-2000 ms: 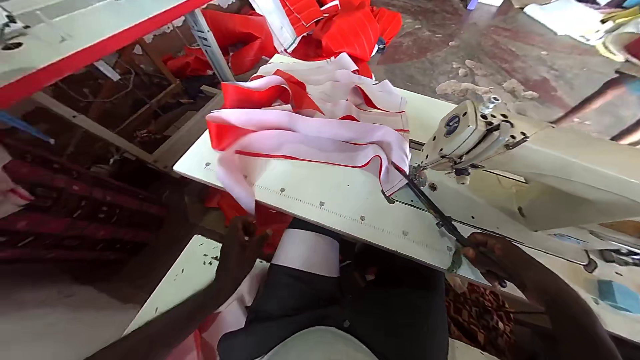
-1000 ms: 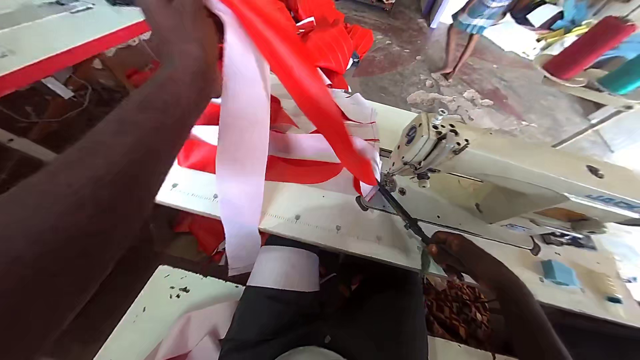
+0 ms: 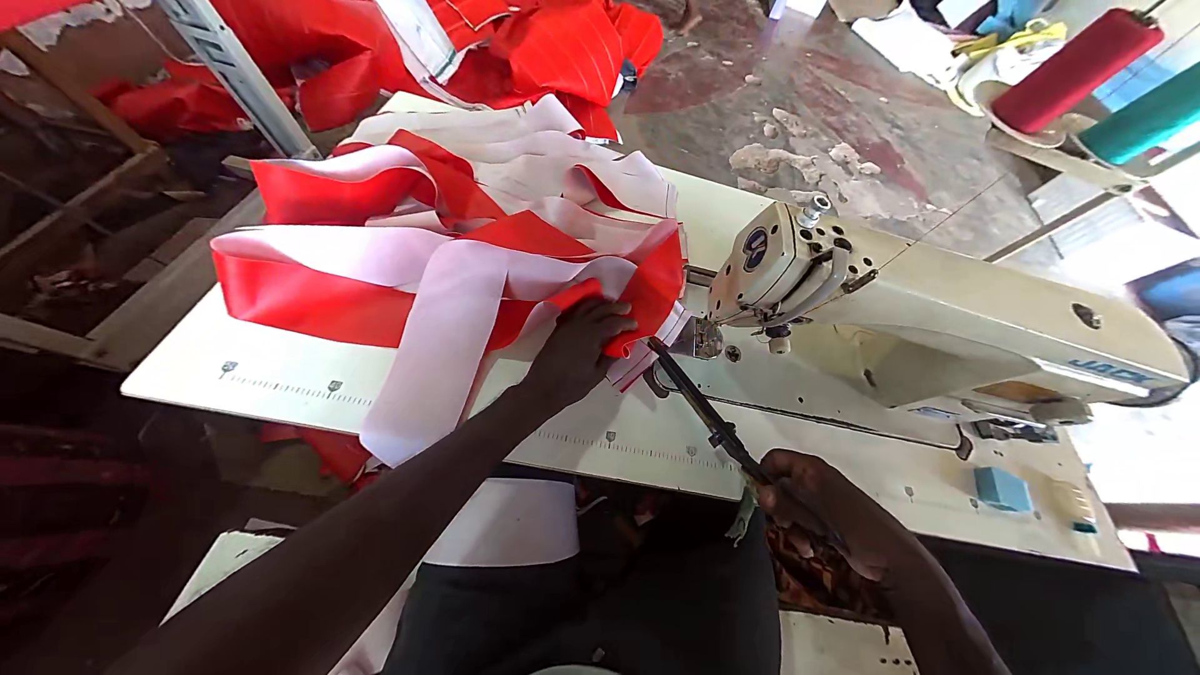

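Observation:
Red and white fabric strips (image 3: 319, 305) lie in loose folds on the sewing machine table (image 3: 187, 370). My left hand (image 3: 586, 342) rests on their right end, fingers on the red fabric; whether it pinches the cloth cannot be told. My right hand (image 3: 811, 497) grips the handles of dark metal scissors (image 3: 708, 417). Their tips touch or nearly touch the strip ends, just left of the presser foot area. The industrial sewing machine (image 3: 919, 300) stands to the right of the fabric. A white strip end (image 3: 408, 412) hangs over the table's front edge.
A light blue block (image 3: 1002, 488) and a small bobbin-like item (image 3: 1072, 506) sit on the table at right. Red (image 3: 1078, 70) and green (image 3: 1148, 112) thread cones stand behind the machine. More red fabric (image 3: 562, 56) is heaped beyond the table. A white fabric piece (image 3: 511, 520) lies across my lap.
My left hand, raised at the upper left a second ago, is now down on the strips by the scissors. The lifted red and white lengths now lie on the table. The scissors stay in my right hand.

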